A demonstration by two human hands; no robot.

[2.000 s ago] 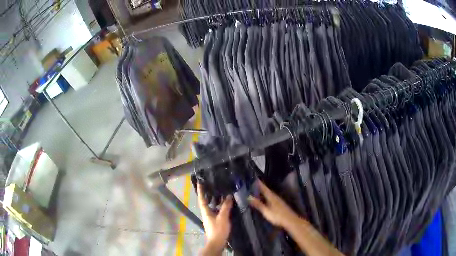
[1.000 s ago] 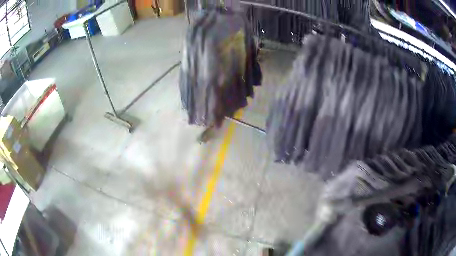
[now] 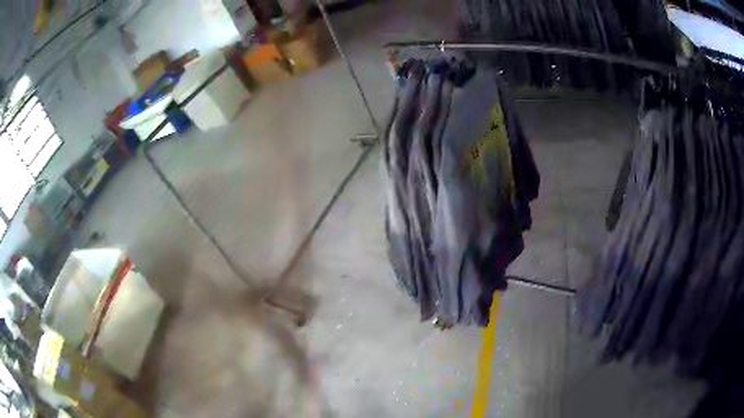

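No hand of mine shows. A small bunch of dark grey jackets point(image 3: 449, 196) hangs near the left end of a long metal garment rail point(image 3: 530, 51), with a yellowish patch on its right side. A larger row of dark jackets point(image 3: 685, 220) hangs at the right, and its lower right part fades into a dark, blurred area.
A bare rack frame point(image 3: 196, 219) with a floor base stands left of the bunch. A white bin point(image 3: 102, 314) and a carton point(image 3: 81, 380) are at lower left. A white table point(image 3: 208, 94) and orange-brown cartons point(image 3: 281, 59) stand behind. A yellow line point(image 3: 486, 367) marks the floor.
Both hands, seen earlier on jackets at the near rail, have left the picture, and so has that rail. The view has shifted, and the small bunch now appears larger and nearer the centre.
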